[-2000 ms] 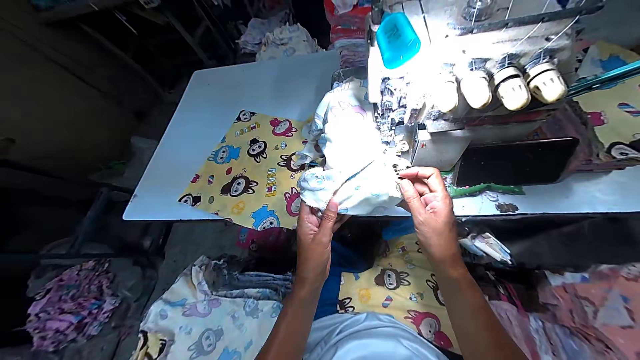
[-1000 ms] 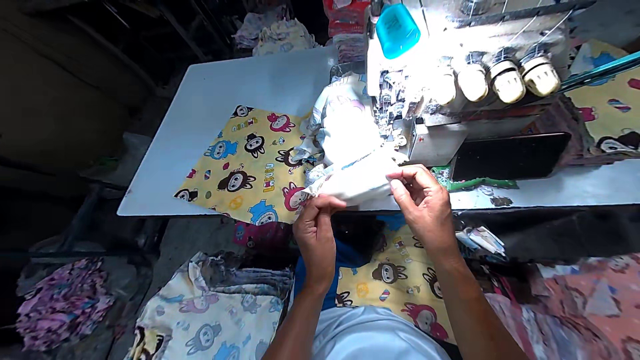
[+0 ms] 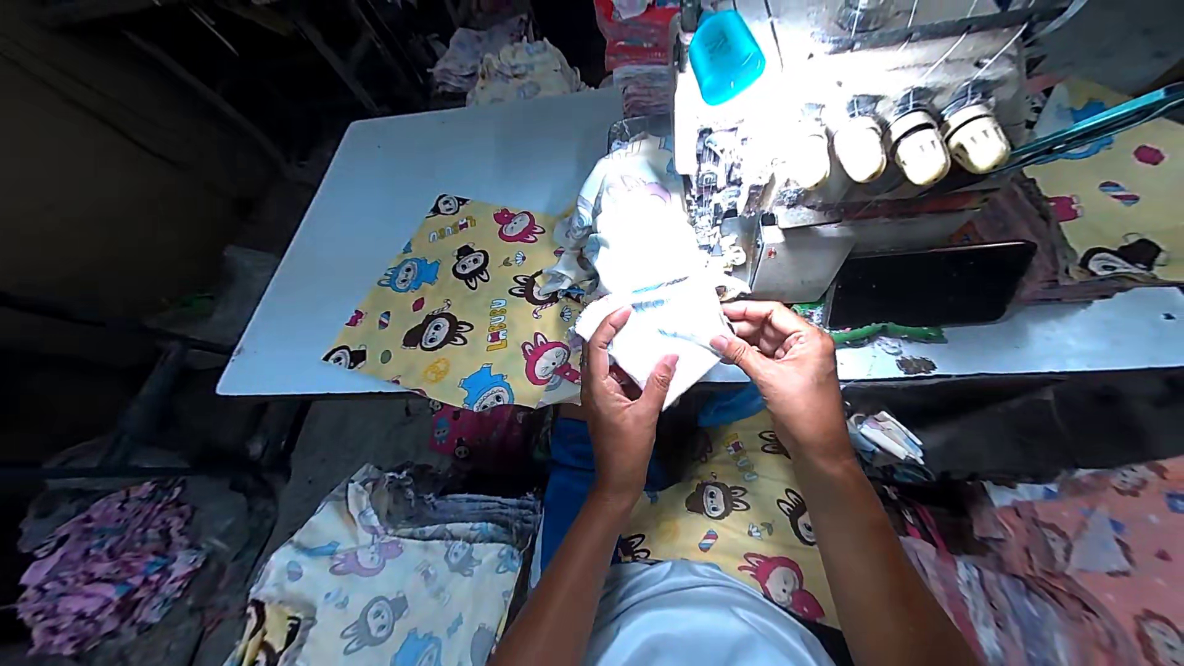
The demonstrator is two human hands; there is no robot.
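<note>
Both hands hold a piece of white fabric at the table's front edge, just before an overlock sewing machine. My left hand pinches its lower left part between thumb and fingers. With thumb and forefinger, my right hand grips its right edge. The fabric runs back toward the machine's presser foot area, where bright light washes out detail. Left of it, a yellow printed cloth lies flat on the white table, partly under the white fabric.
A dark smartphone lies right of the machine's front, beside a green strip. A teal plastic cup sits on the machine. Stacked printed fabric is below left, with a pink fabric heap farther left. Peach printed fabric is at lower right.
The held end of the white fabric has been turned and folded into a different shape. My left hand has shifted, its thumb now spread over the fabric's lower edge.
</note>
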